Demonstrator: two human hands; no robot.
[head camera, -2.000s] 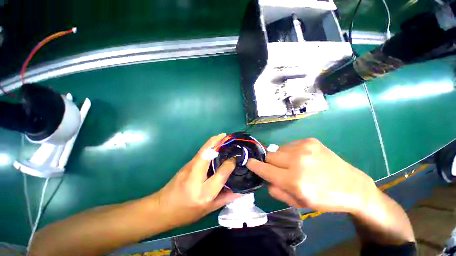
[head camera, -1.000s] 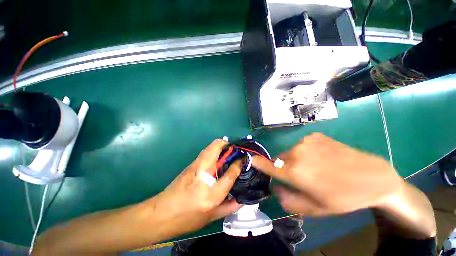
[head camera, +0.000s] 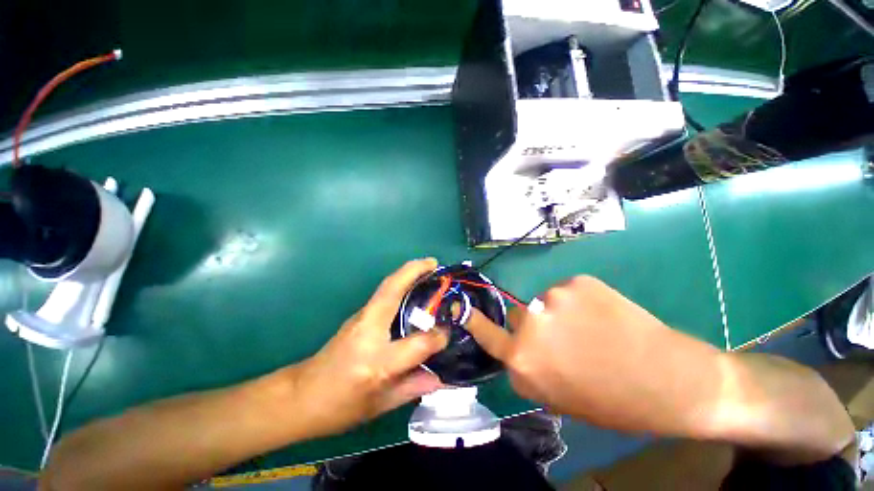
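Note:
The camera housing is held open end up near the bench's front edge, with its white mounting base (head camera: 454, 420) toward me. A black inner part (head camera: 470, 362) fills it. Red and orange lead wires (head camera: 440, 291) and a white inner wire show in the opening. One white connector plug (head camera: 421, 317) lies by my left thumb, another (head camera: 535, 307) by my right hand. My left hand (head camera: 369, 350) grips the housing's left side, thumb on the black part. My right hand (head camera: 575, 350) reaches a finger into the opening; whether it grips anything is hidden.
A white and black screw feeder (head camera: 565, 129) stands behind the housing. A black electric screwdriver (head camera: 747, 139) points at its front from the right. Another camera unit (head camera: 110, 235) stands at left, a wire rising from it. A metal rail (head camera: 287, 96) crosses the green bench (head camera: 316, 192).
The left plug and orange wires now lie over the opening by my left thumb. My right hand stays at the opening, its finger bent into it. A thin black strand now shows toward the feeder.

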